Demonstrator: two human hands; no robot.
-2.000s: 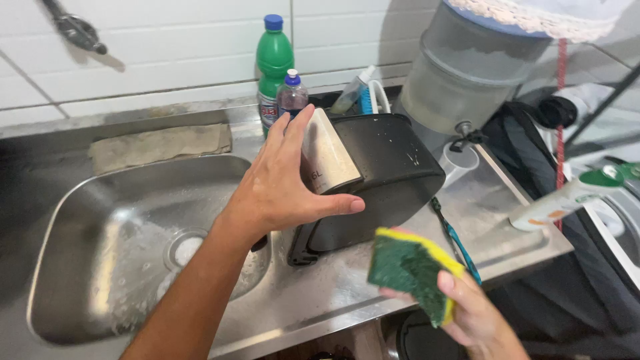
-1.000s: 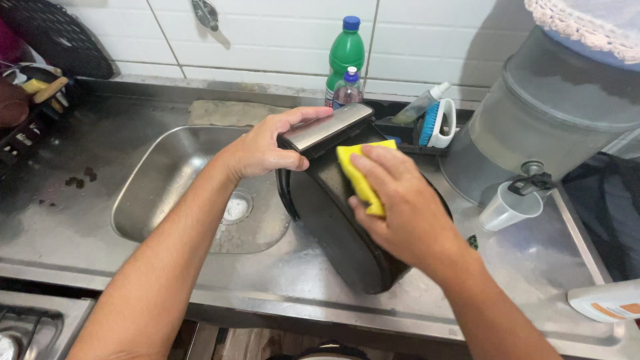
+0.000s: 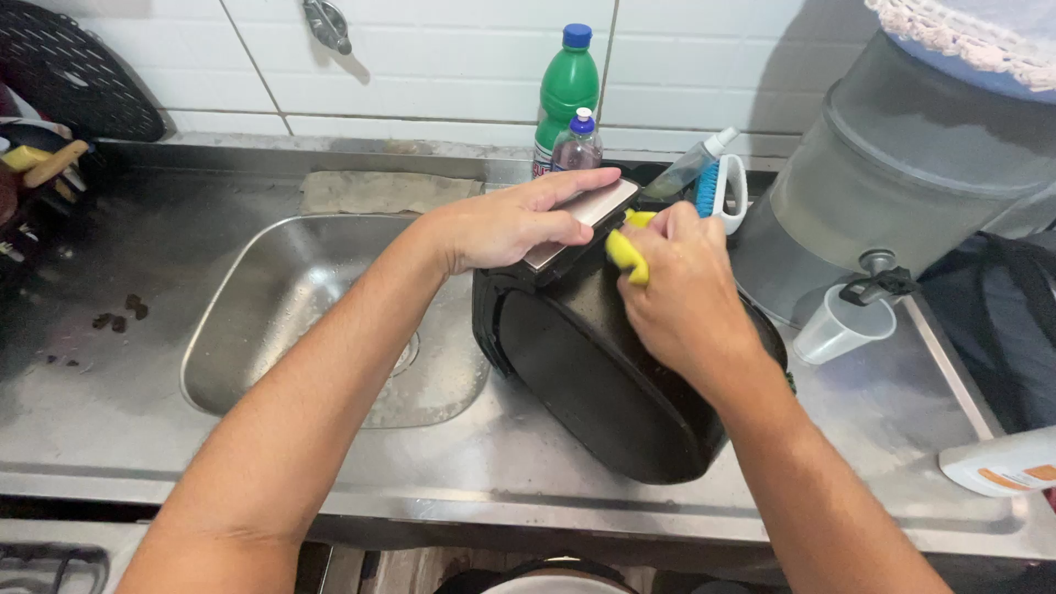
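A black air-fryer basket drawer [image 3: 594,388] lies tilted on the steel counter, right of the sink basin. My left hand [image 3: 528,219] grips its silver-faced front panel [image 3: 584,216], thumb and fingers spread over the metal face. In my right hand [image 3: 676,280] is a yellow sponge [image 3: 629,257], bent and pressed against the drawer's wall just behind that panel. Most of the sponge is hidden under my fingers.
Left of the drawer is the sink basin [image 3: 280,305]. A green bottle [image 3: 569,91], a small clear bottle [image 3: 577,148] and a blue-bristled brush [image 3: 722,194] stand behind. A plastic cup [image 3: 846,324] sits under the water container's tap [image 3: 879,276] at right.
Two seconds ago the sponge was in my right hand away from the drawer; now it presses on it. Since one second ago, it has moved closer to the front panel. The view has swung.
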